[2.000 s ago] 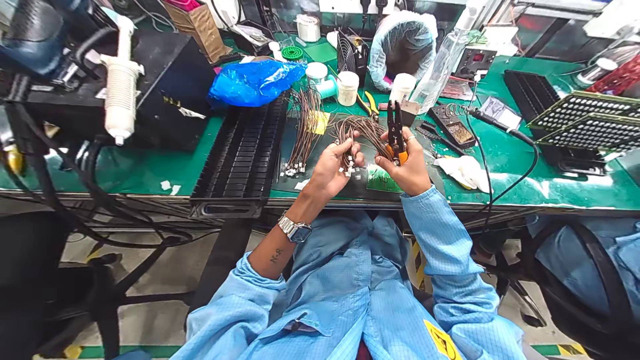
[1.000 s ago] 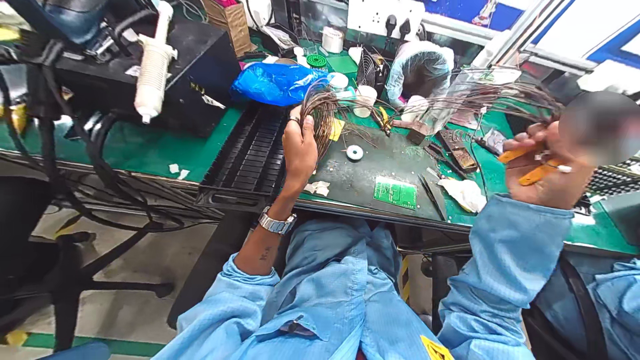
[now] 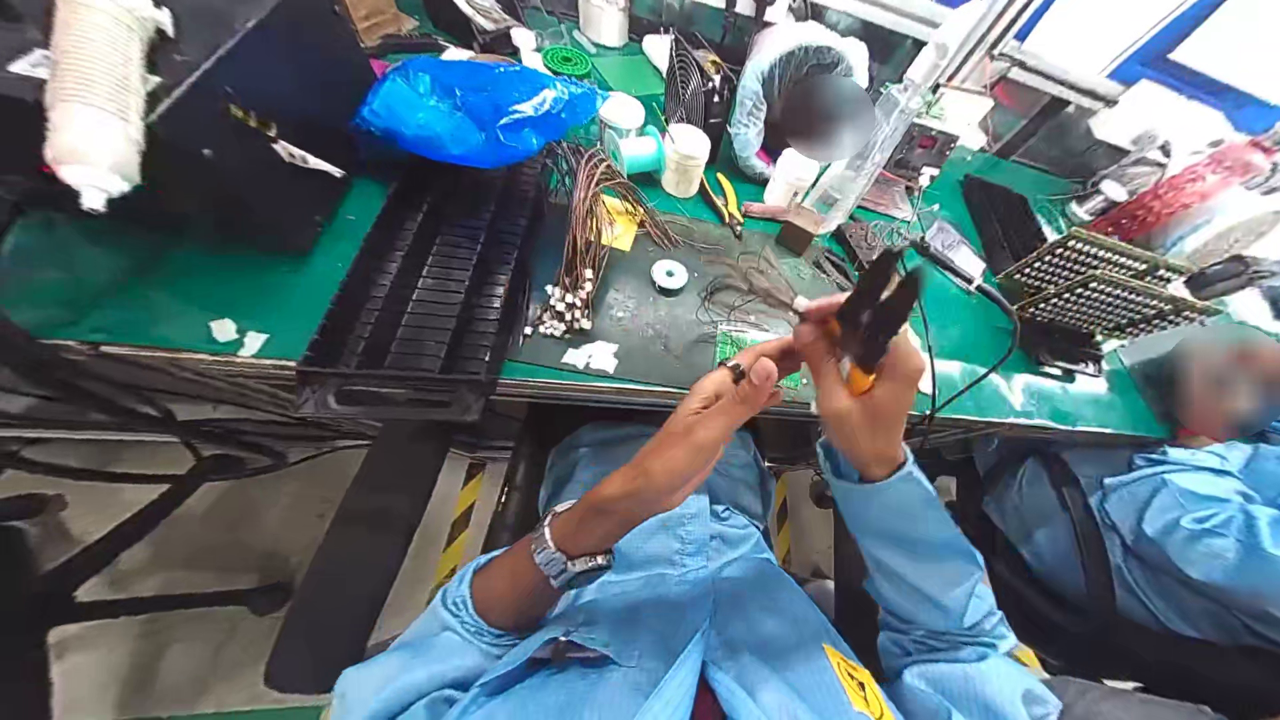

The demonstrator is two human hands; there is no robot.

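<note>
My right hand [image 3: 865, 385] is closed around an orange-handled hand tool [image 3: 875, 315] with dark, blurred jaws pointing up. A bundle of thin brown wires [image 3: 755, 285] with a white connector ends at the fingers of that hand. My left hand [image 3: 715, 410], wearing a ring and a watch, reaches across to touch or nearly touch the right one; whether it holds anything cannot be told. A green circuit board [image 3: 735, 343] is partly hidden behind the hands. Another wire bundle [image 3: 590, 215] with white connectors [image 3: 565, 305] lies on the dark mat [image 3: 640, 335], left of a small white spool [image 3: 669, 276].
A black slotted tray [image 3: 400, 390] stands at the left, a blue plastic bag [image 3: 480, 110] behind it. Yellow-handled pliers [image 3: 725, 200], a white cup [image 3: 686, 160] and a fan [image 3: 695, 85] are farther back. Circuit boards [image 3: 1100, 270] stand at the right. One person sits opposite, another at the right.
A second ago my hands were far apart, the left at the wires; now they meet over the mat's right side. The wire bundle that was by my left hand lies on the mat.
</note>
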